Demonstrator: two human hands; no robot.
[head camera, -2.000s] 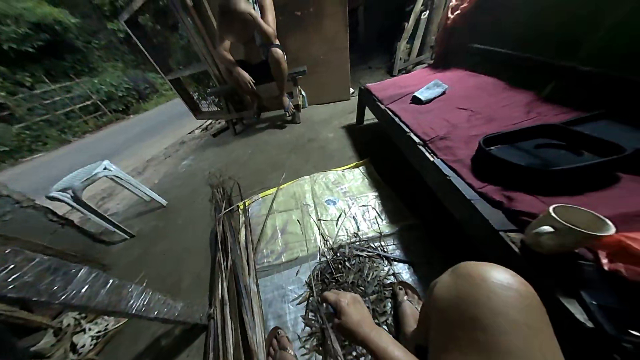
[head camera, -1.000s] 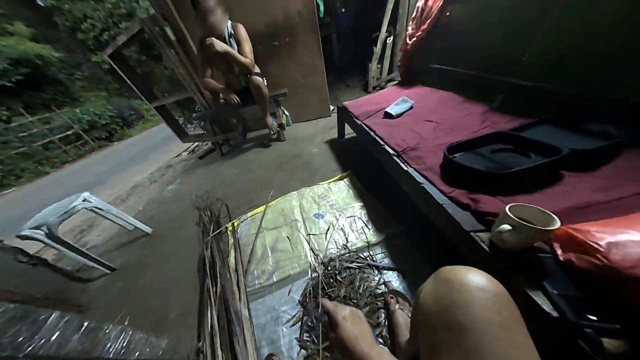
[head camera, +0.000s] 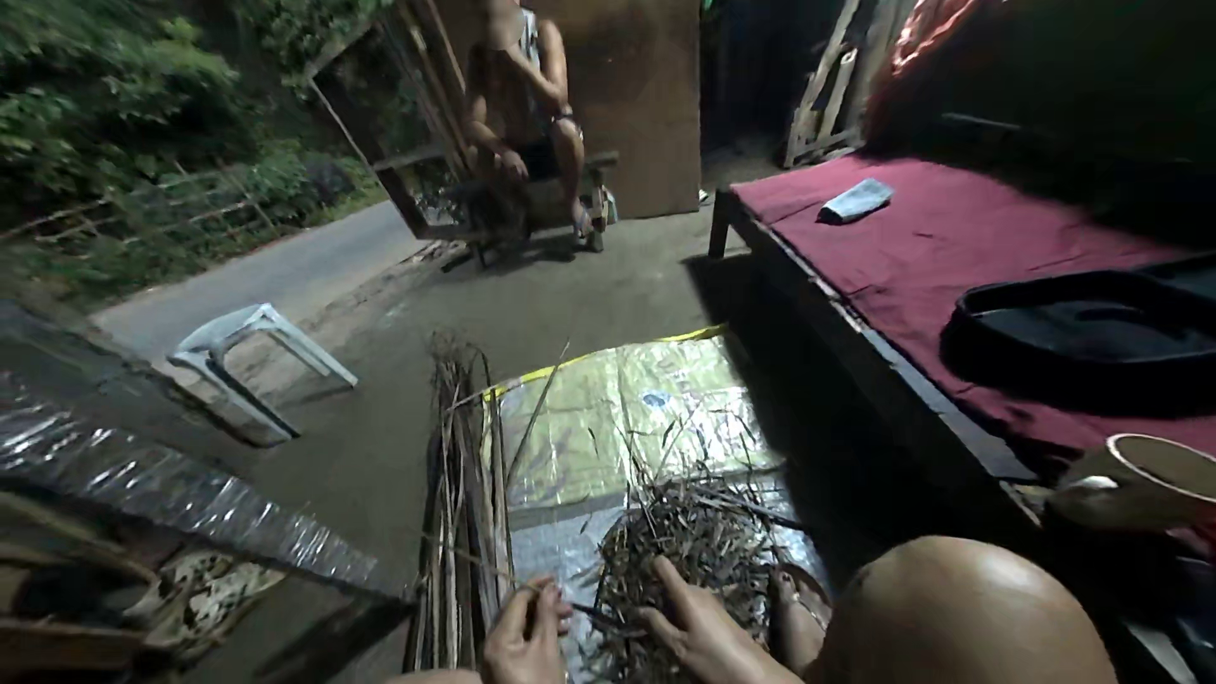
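Observation:
At the bottom centre, my left hand (head camera: 530, 627) pinches a thin dry strip (head camera: 475, 562) that runs up to the left across a bundle of long dry stalks or leaves (head camera: 463, 503). My right hand (head camera: 698, 617) is just to its right, over the near part of a heap of short dry, dark plant pieces (head camera: 689, 537). Its thumb and index finger are near a dark thin thing (head camera: 603, 619) between the hands; whether this is a blade or a strip is too blurred to tell. The heap lies on a shiny yellow and silver plastic sheet (head camera: 570, 427) on the floor.
A person (head camera: 527, 104) sits on a small bench ahead. A white plastic stool (head camera: 261, 351) lies at the left, beyond a plastic-wrapped beam (head camera: 171, 484). At the right, a low platform with a red cloth (head camera: 883, 256) holds a black tray (head camera: 1092, 328); a mug (head camera: 1140, 480) stands nearby. My bent knee (head camera: 969, 608) is close.
My left hand has come into view at the bottom, holding a thin strip. My right hand, earlier closed over the heap, now has its thumb and index finger spread.

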